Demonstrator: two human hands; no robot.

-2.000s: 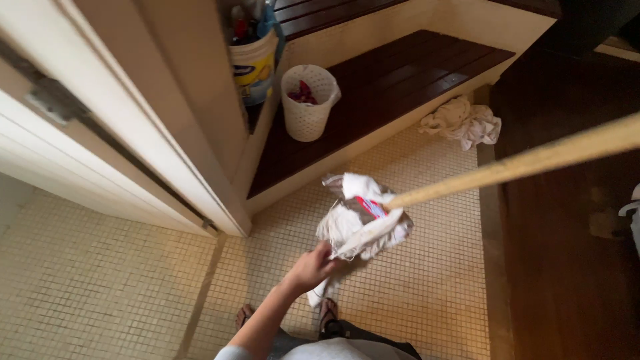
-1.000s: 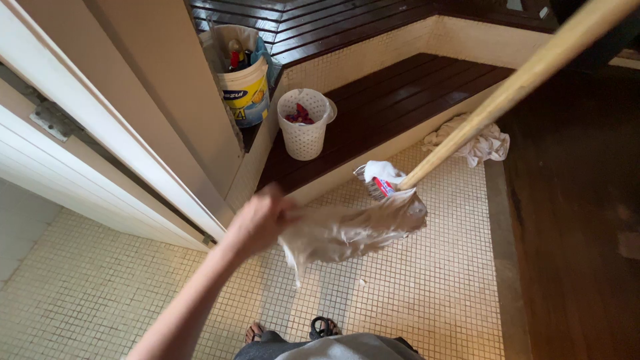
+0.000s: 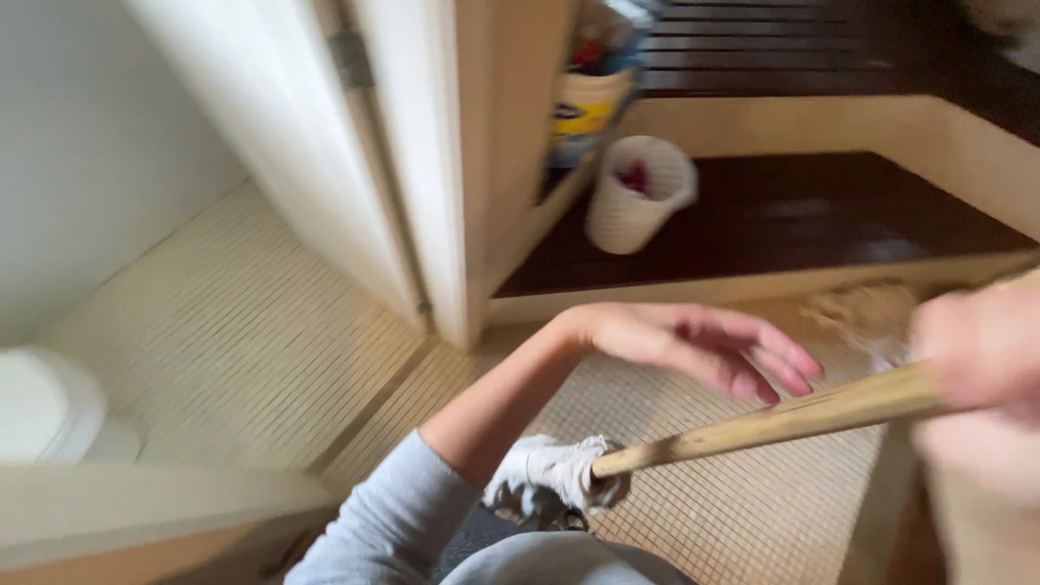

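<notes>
At the right edge, my right hand (image 3: pixel 987 357), blurred, is closed around a wooden pole (image 3: pixel 747 426). The pole slopes down and left to a bundle of white cloth (image 3: pixel 561 471) around its lower end, close to my feet. My left hand (image 3: pixel 691 345) reaches over the tiled floor just above the pole, its fingers apart and slightly curled, with nothing held. Whether its fingertips touch the pole is not clear.
A white perforated basket (image 3: pixel 634 203) with something red inside stands on the dark wooden step (image 3: pixel 780 219). Behind it is a bucket (image 3: pixel 585 114) with a yellow label. A crumpled cloth (image 3: pixel 869 313) lies by the step. The door frame (image 3: pixel 463 162) rises at left, a white toilet (image 3: pixel 41 406) beyond.
My left hand has let go of the white cloth and now hovers by the pole. The cloth end has moved towards my feet. My right hand has come into view.
</notes>
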